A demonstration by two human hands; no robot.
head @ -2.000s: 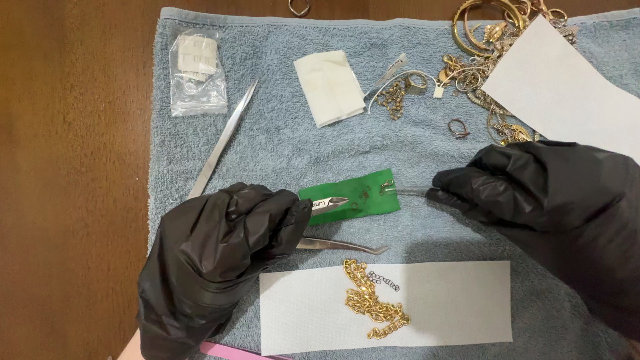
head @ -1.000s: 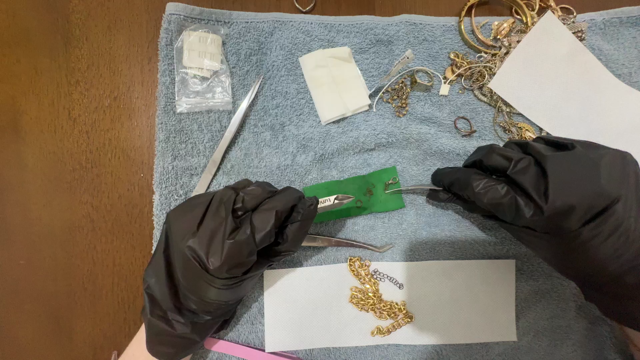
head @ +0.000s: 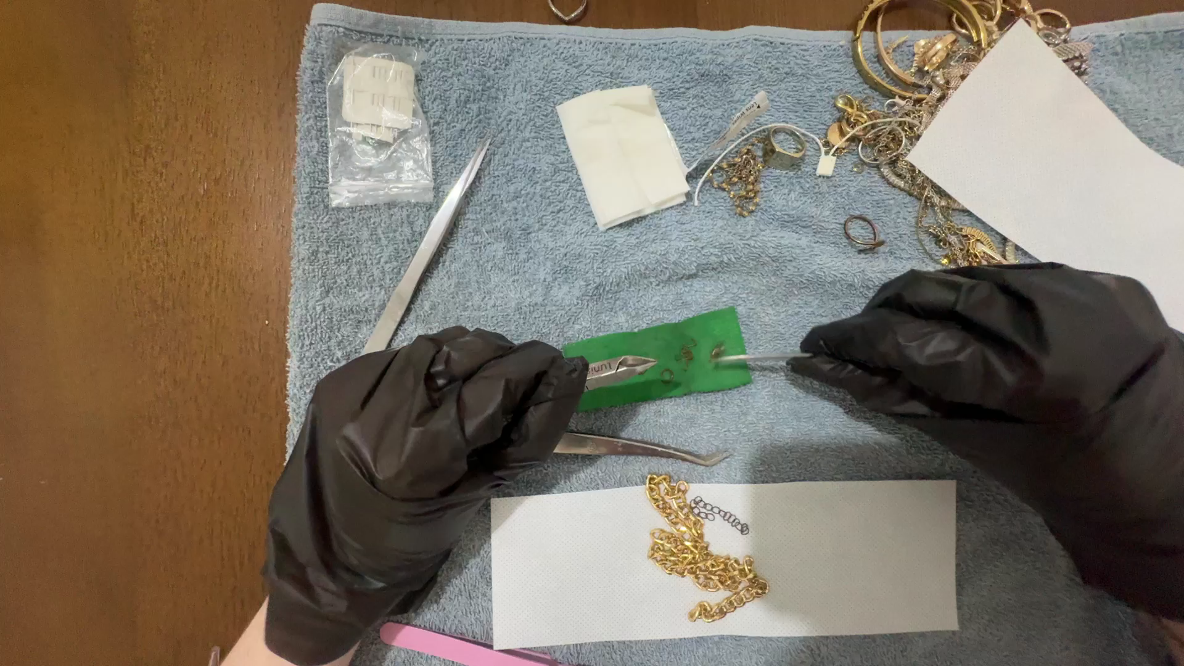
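Observation:
Both my hands wear black gloves. My left hand (head: 435, 435) is closed on a metal tool with a pointed tip (head: 622, 371), perhaps pliers, held over a green strip (head: 647, 393); its handles are hidden. From the right, my right hand (head: 925, 361) grips a thin metal tool (head: 763, 358), probably tweezers, whose tip is at a tiny ring-like piece near the strip's right end. More small rings (head: 686, 351) lie on the strip. Below, a gold-coloured chain (head: 708, 555) and a short dark chain (head: 721, 515) rest on a white sheet (head: 860, 564). Bent-tip tweezers (head: 638, 448) lie between strip and sheet.
A blue towel (head: 518, 268) covers the wooden table (head: 139, 277). Straight tweezers (head: 425, 250), a plastic bag (head: 380, 166) and a folded white cloth or paper (head: 622, 153) lie on it. Tangled jewellery (head: 934, 74) is partly under a white sheet (head: 1054, 148). A pink stick (head: 462, 647) lies near the bottom.
The tip of the tool in my right hand has shifted slightly on the green strip and looks blurred now. My left hand keeps its hold, and the chains lie as before.

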